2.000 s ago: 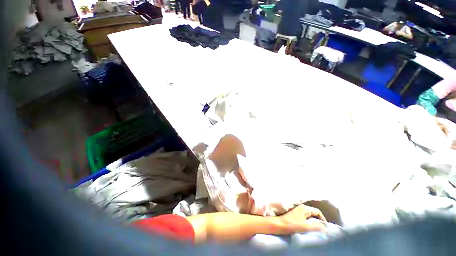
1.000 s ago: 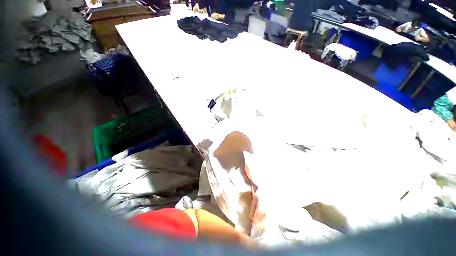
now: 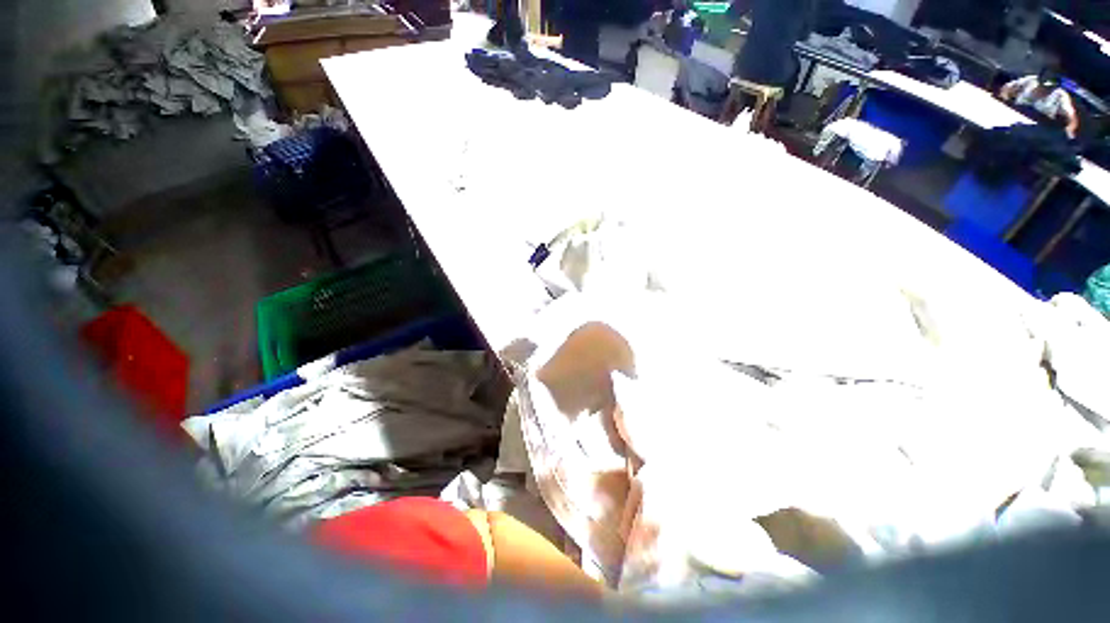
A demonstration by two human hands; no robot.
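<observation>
A pale garment (image 3: 706,426) lies spread over the near part of the white table, much of it washed out by glare. Pinkish-beige inner areas (image 3: 590,365) show where it hangs over the table's left edge. A small dark label or tape (image 3: 539,254) lies at its far left edge. My left arm shows only as a red sleeve and a bit of bare forearm at the bottom edge. My left hand is out of the picture, cut off by the dark lower rim. My right hand is not in view.
Pale garments (image 3: 353,426) fill a blue-rimmed bin left of the table (image 3: 414,134). Behind it are a green crate (image 3: 347,310) and a red crate (image 3: 140,359). Dark garments (image 3: 536,76) lie at the far table end. A person (image 3: 1043,97) sits at a back table. Crumpled cloth (image 3: 1077,365) lies at right.
My left hand, seen on the garment two seconds ago, has dropped below the picture. The view has turned left, so the scene sits farther right and the red crate shows more.
</observation>
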